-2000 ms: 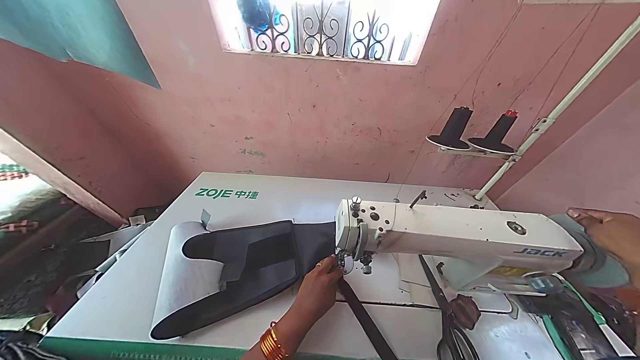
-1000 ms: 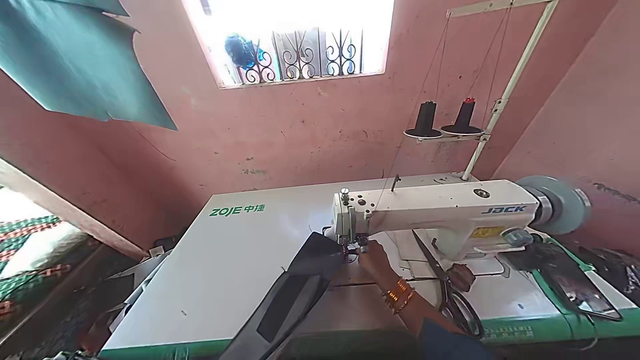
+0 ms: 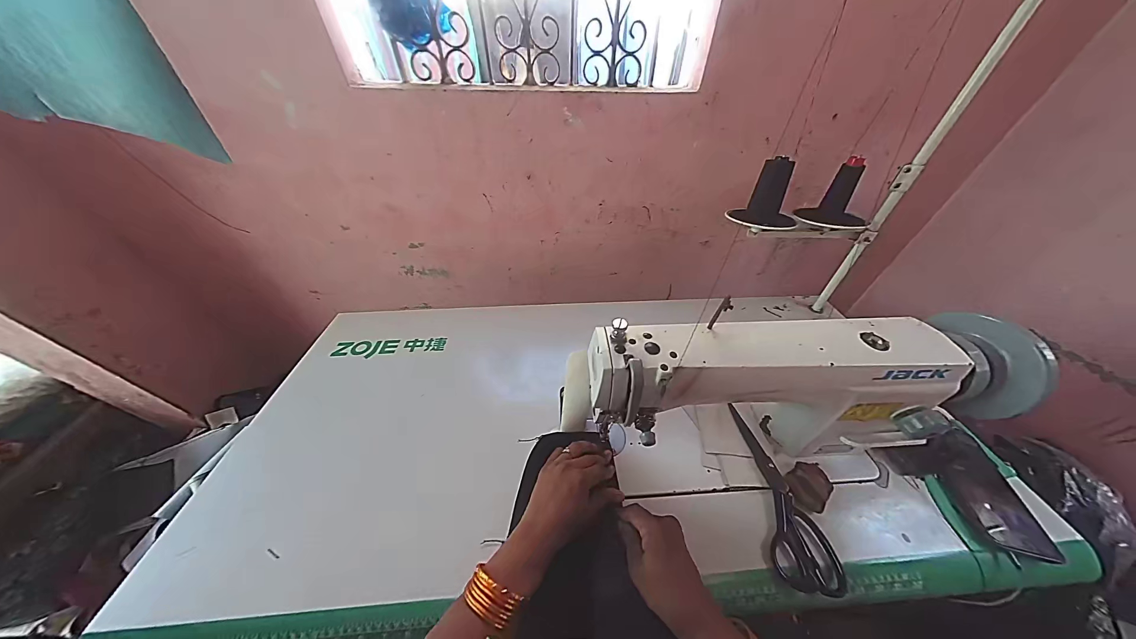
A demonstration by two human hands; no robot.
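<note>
Black fabric (image 3: pixel 581 577) runs from the needle area of a white Jack sewing machine (image 3: pixel 781 355) down over the table's front edge. My left hand (image 3: pixel 572 488), with orange-gold bangles at its wrist, lies on the fabric just below the presser foot, fingers bent over it. Lower and to the right, my right hand (image 3: pixel 661 559) holds the fabric's right edge, thumb and fingers close together. The needle and presser foot are partly hidden by the machine head and my fingers. Thread runs up from the machine towards two black thread cones (image 3: pixel 770 191) on a stand.
Black-handled scissors (image 3: pixel 799 537) lie right of my hands, beside a small brown piece (image 3: pixel 809 486). A dark flat object (image 3: pixel 994 506) rests at the table's right. The white table (image 3: pixel 399 479) has a green front edge. A handwheel (image 3: pixel 1003 364) sits at the machine's right end.
The black fabric, spread left of the machine two seconds ago, now hangs towards me below the needle. My right hand has come from the handwheel to the fabric; both hands are now together there.
</note>
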